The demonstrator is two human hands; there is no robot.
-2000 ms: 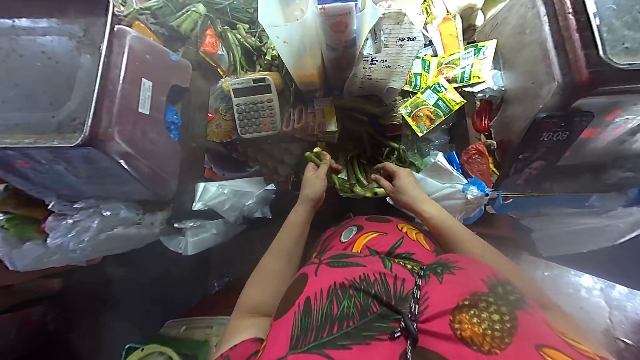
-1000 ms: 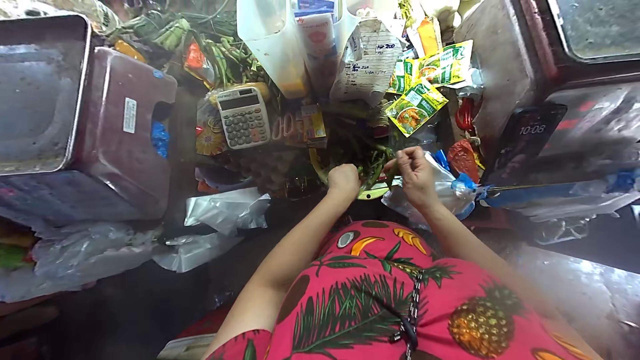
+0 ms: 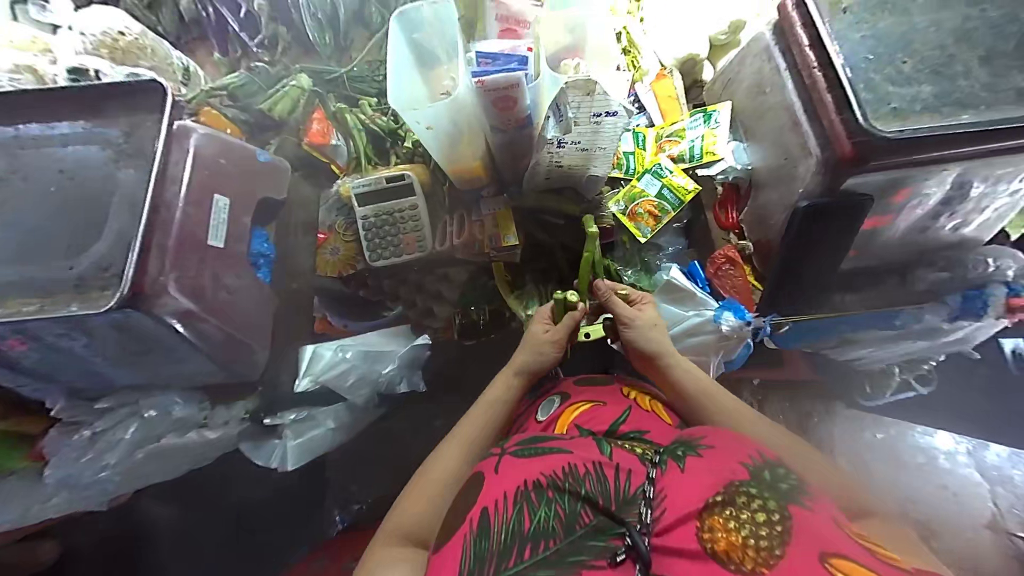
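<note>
My left hand (image 3: 546,336) is closed around a few short green okra-like pods (image 3: 566,300), their cut-looking ends pointing up. Close beside it on the right, my right hand (image 3: 636,324) pinches a longer upright green pod (image 3: 590,260) between thumb and fingers; another stem end shows at its fingertips. Below and behind both hands lies a yellow-green container rim (image 3: 592,331), largely hidden by the hands and by dark greens. Exactly which vegetable it is, I cannot tell for sure.
A calculator (image 3: 391,218) lies left of the hands, clear plastic bags (image 3: 364,364) below it. Seasoning packets (image 3: 654,198), a handwritten paper (image 3: 579,136) and plastic holders (image 3: 440,88) stand beyond. Dark red bins flank both sides, the left one (image 3: 212,240) nearer; a phone (image 3: 816,248) leans right.
Both hands have come up close together, and green pods now show clearly in them. One second ago my left hand was down at the container with its fingers hidden.
</note>
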